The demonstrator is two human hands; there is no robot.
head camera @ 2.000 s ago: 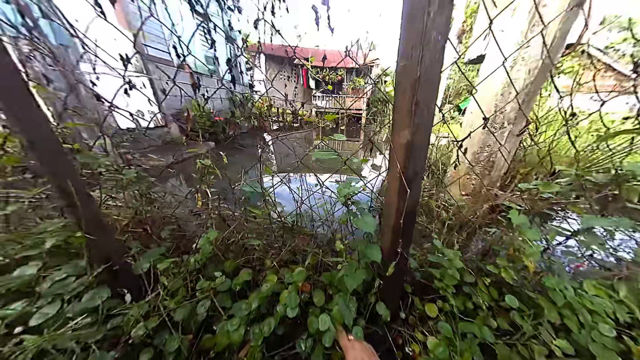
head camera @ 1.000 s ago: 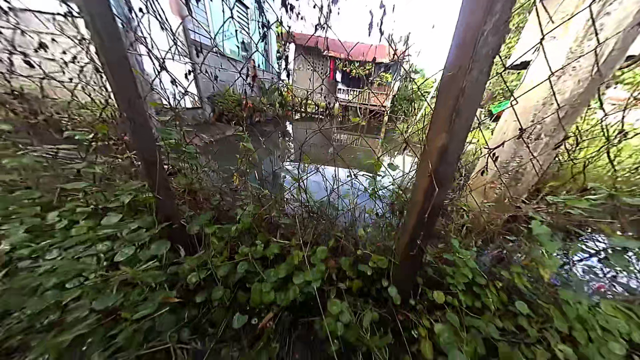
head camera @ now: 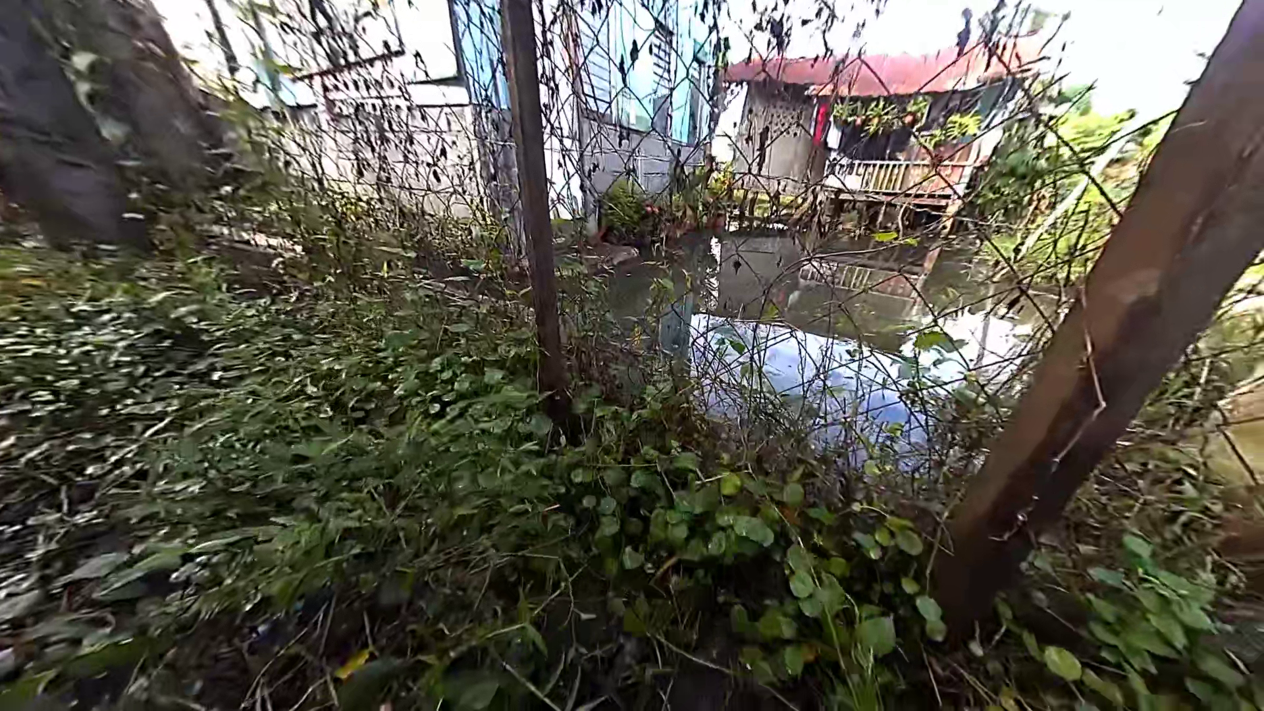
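Neither my left hand nor my right hand shows in the head view now. Low green creeping vines (head camera: 750, 533) cover the ground in front of me. A chain-link fence (head camera: 632, 89) overgrown with dry twigs and leaves crosses the view behind them. Its wooden post (head camera: 1096, 365) leans to the right at the right side, with a thin dry stem along it. A narrower dark post (head camera: 538, 227) stands nearly upright left of the middle.
Past the fence lies still water (head camera: 820, 365) that reflects the sky. Beyond it are a raised hut with a red roof (head camera: 889, 74) and a pale block wall (head camera: 395, 153). A thick tree trunk (head camera: 69, 138) rises at the far left. Weeds (head camera: 247, 395) spread across the left side.
Two seconds ago part of a hand showed at the bottom edge among the leaves; it has left the view. The view has swung to the left.
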